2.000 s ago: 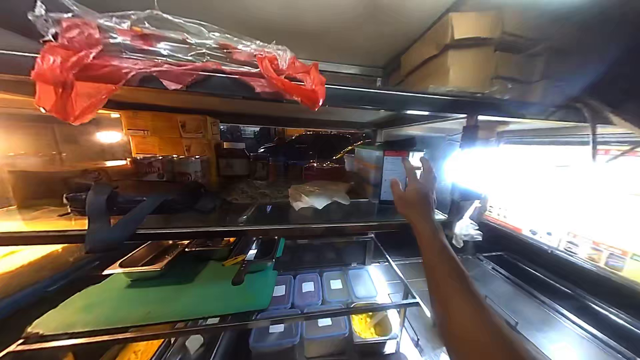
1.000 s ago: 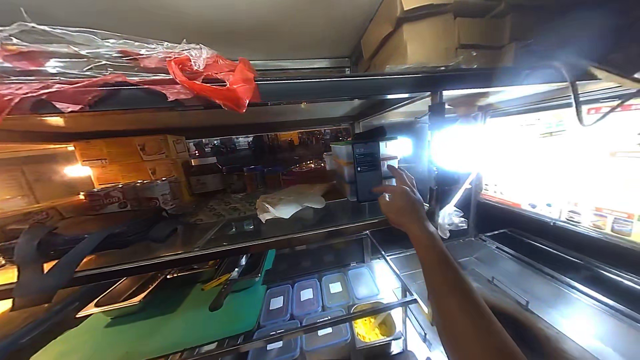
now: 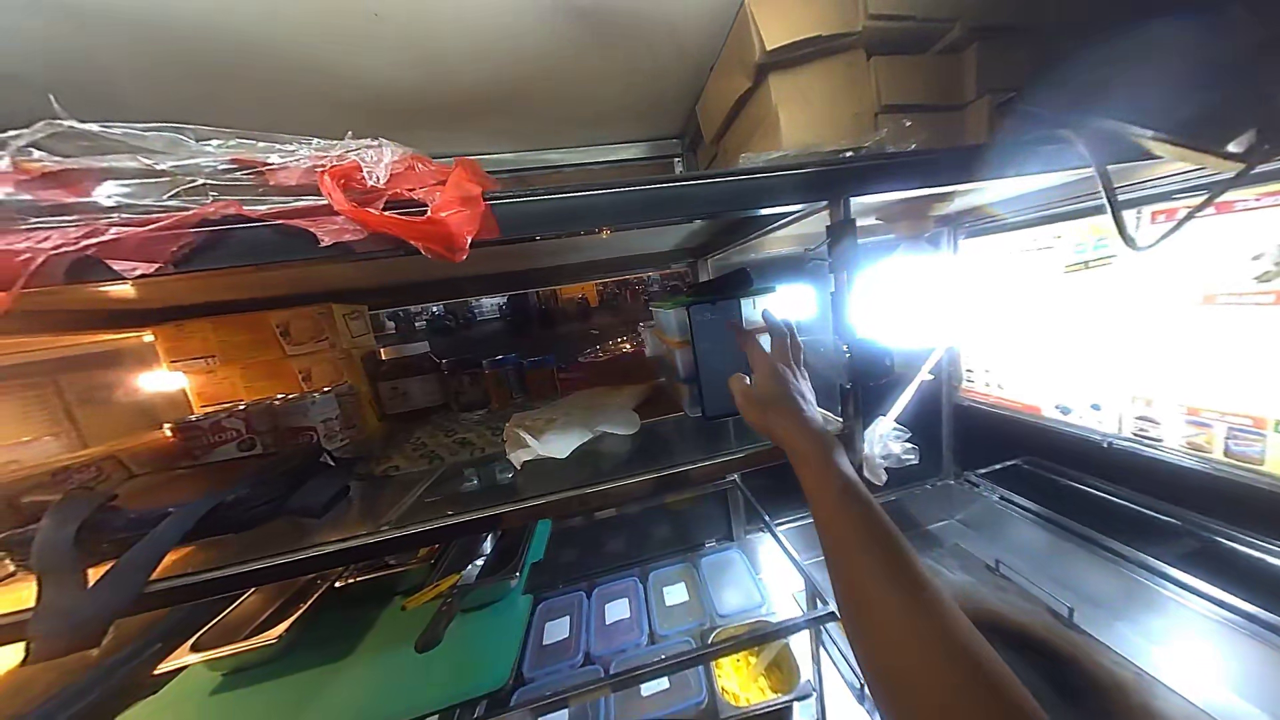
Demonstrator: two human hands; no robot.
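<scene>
My right hand (image 3: pixel 778 385) is raised over the middle shelf, fingers spread and thumb out, its fingertips at the right edge of an upright dark phone or tablet (image 3: pixel 716 358). Whether a fingertip touches the screen, I cannot tell. Plastic tubs (image 3: pixel 672 345) stand just left of the device. Farther left on the shelf lies a crumpled sheet of white paper (image 3: pixel 575 425). My left hand is out of the picture.
Below are a green cutting board (image 3: pixel 400 650) with a knife (image 3: pixel 455 600), lidded containers (image 3: pixel 618 615) and a metal pan of yellow food (image 3: pixel 748 675). Red plastic bags (image 3: pixel 430 205) and cardboard boxes (image 3: pixel 820 100) fill the top shelf. A clear plastic bag (image 3: pixel 886 448) hangs by the post.
The device's face, bright two seconds ago, now looks dark. My right hand stays beside it, its fingers in a different pose. The view has shifted.
</scene>
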